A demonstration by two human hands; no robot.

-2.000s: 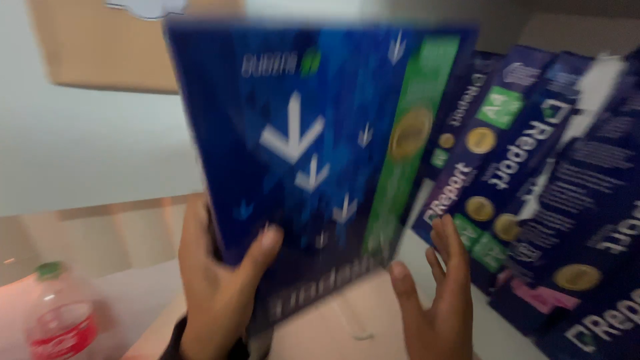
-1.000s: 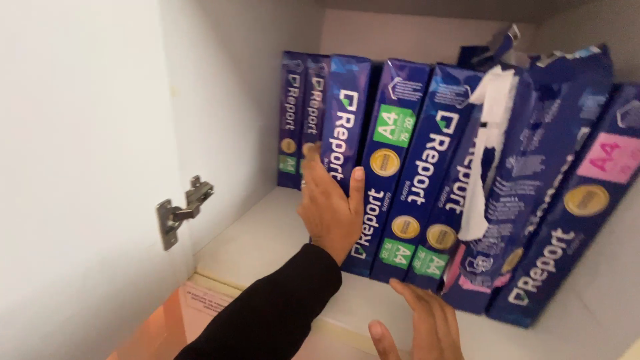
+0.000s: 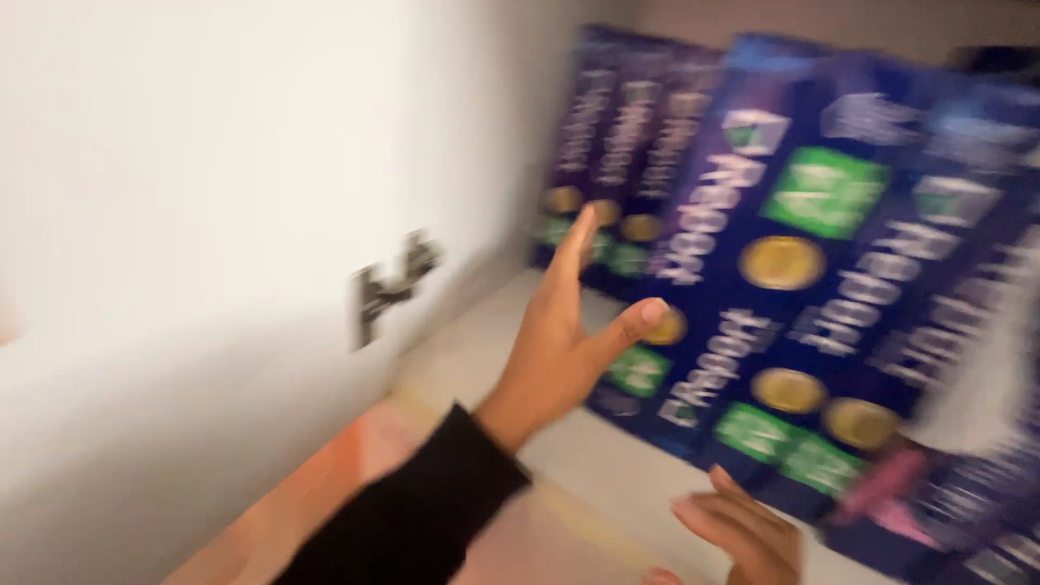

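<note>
Several blue paper reams, marked Report, stand upright and leaning side by side on a cabinet shelf. My left hand [image 3: 561,349], in a black sleeve, is at the left part of the row with fingers spread. Its thumb is over the lower spine of a front paper ream [image 3: 715,227]; its fingers reach toward the smaller-looking reams [image 3: 626,146] set further back. Whether it touches them is blurred. My right hand [image 3: 747,528] is low at the frame's bottom, fingers slightly curled and apart, just below the front reams, holding nothing visible. A torn white wrapper [image 3: 975,366] shows on a ream at right.
A white cabinet door [image 3: 203,203] stands open at left, with a metal hinge [image 3: 390,288] between it and the side wall. The shelf's front edge [image 3: 585,520] runs diagonally below the reams.
Two seconds ago a blue ream was between my hands, outside the row; it is no longer there. Since one second ago a third ream shows in the set-back group at left. The view has moved closer.
</note>
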